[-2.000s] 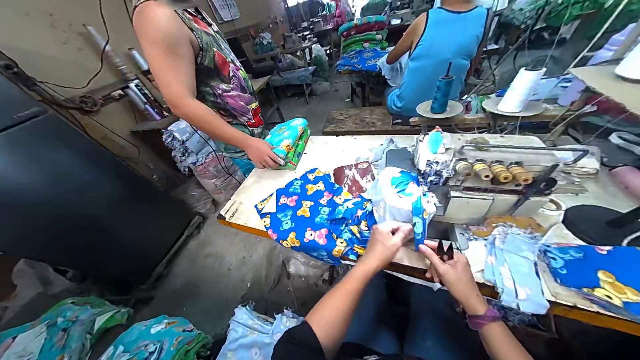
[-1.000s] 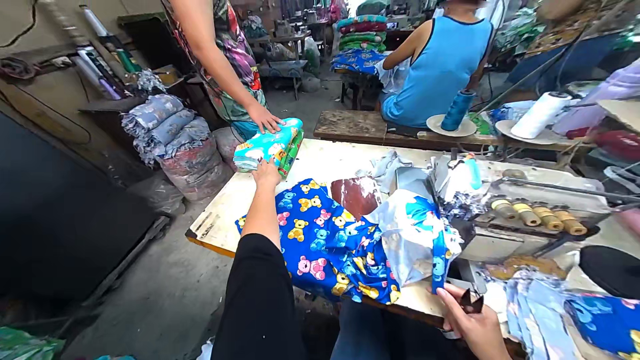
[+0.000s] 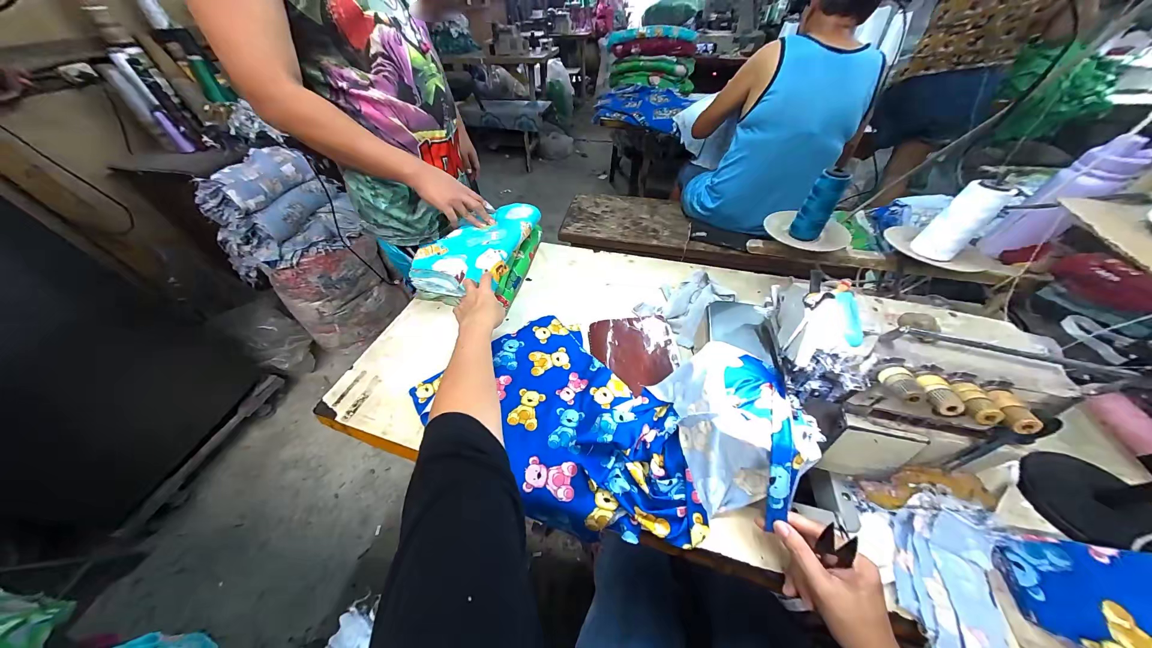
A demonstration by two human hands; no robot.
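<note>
My left hand (image 3: 480, 304) reaches across the table and touches the near side of a folded stack of turquoise and green printed cloth (image 3: 477, 247). A co-worker's hand (image 3: 453, 196) rests on top of that stack. Near the front edge, my right hand (image 3: 823, 571) holds small dark thread snips (image 3: 837, 546) and pinches the end of a blue printed strip (image 3: 781, 472). This strip runs down from white and blue cloth (image 3: 724, 414) beside the sewing machine (image 3: 873, 432). Blue teddy-bear fabric (image 3: 567, 432) lies spread under my left forearm and over the table's front edge.
Several thread cones, a blue one (image 3: 821, 205) among them, stand behind the machine. A wooden bench (image 3: 630, 225) lies beyond the table (image 3: 378, 382); a person in a blue tank top (image 3: 787, 126) sits there. Bundled cloth (image 3: 279, 207) is piled at left. Light blue cloth pieces (image 3: 945, 558) lie at right.
My left hand has moved from beside my right hand to the folded stack. The view has shifted. The co-worker's hand stays on the stack.
</note>
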